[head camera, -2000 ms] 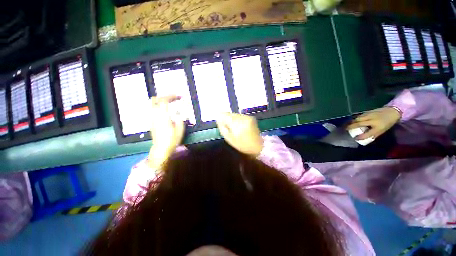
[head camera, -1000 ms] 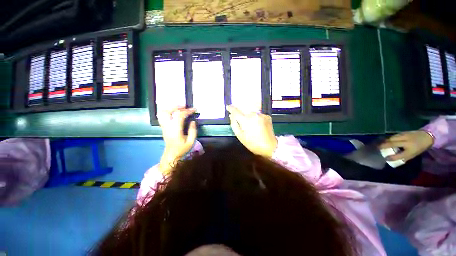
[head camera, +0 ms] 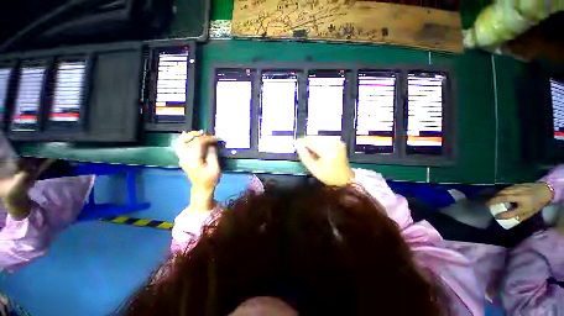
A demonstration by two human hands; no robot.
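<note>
A black phone tray (head camera: pixel 454 117) lies on the green mat with five lit phones side by side. The two right phones show text lines with an orange bar; the others show mostly white screens. My left hand (head camera: pixel 199 159) is at the tray's lower left corner, fingers bent, with something dark at the fingertips; whether it grips anything is unclear. My right hand (head camera: pixel 326 160) is over the bottom end of the middle phone (head camera: pixel 326 105), index finger pointing left, holding nothing visible.
At left, lit phones (head camera: pixel 67 89) sit beside a dark slot (head camera: pixel 114 92) and another lit phone (head camera: pixel 171 83). A wooden board (head camera: pixel 346 21) and wrapped post (head camera: pixel 516 21) lie behind. A neighbour's hand (head camera: pixel 524 200) holds a white object. Another person's hand (head camera: pixel 18 185) shows at far left.
The view has shifted left. My right hand has moved from the second phone's lower right to the middle phone's bottom end; my left hand has moved to the tray corner. The left trays now show a dark slot.
</note>
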